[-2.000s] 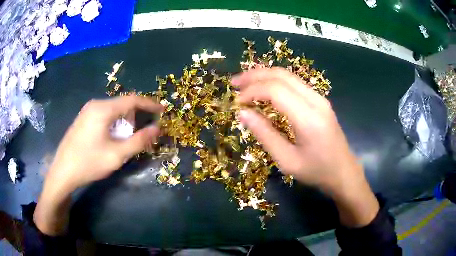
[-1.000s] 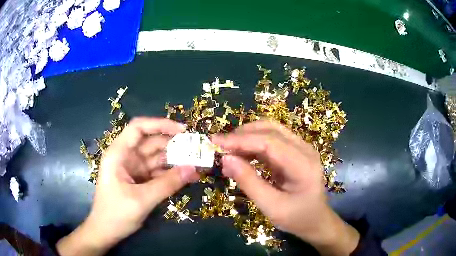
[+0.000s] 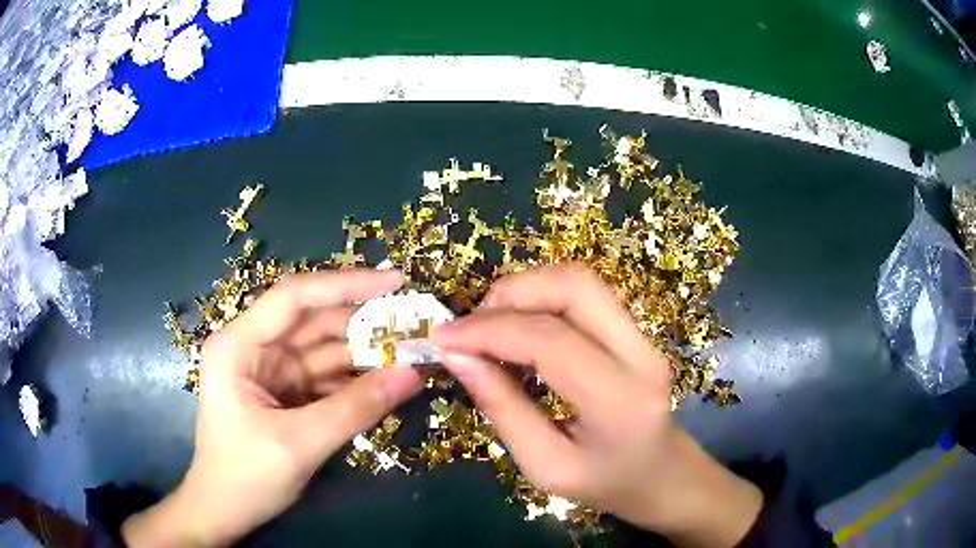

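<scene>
My left hand (image 3: 284,396) holds a white plastic housing (image 3: 369,321) between thumb and fingers, slotted face up. A brass contact (image 3: 385,340) shows on that face. My right hand (image 3: 557,391) has thumb and index fingertips together at the housing's right side, on a bit of brass at its edge; the fingertips hide most of it. A loose heap of brass contacts (image 3: 610,230) lies around and behind both hands on the dark bench.
White housings (image 3: 184,54) lie on a blue sheet (image 3: 241,80) at upper left, beside a clear plastic bag (image 3: 32,246). A green belt (image 3: 685,48) runs behind a white strip (image 3: 482,80). A small clear bag (image 3: 926,300) lies far right.
The hands have come together from apart two seconds ago. Since one second ago, brass has appeared on the housing's face, and my right fingertips have moved slightly left against it.
</scene>
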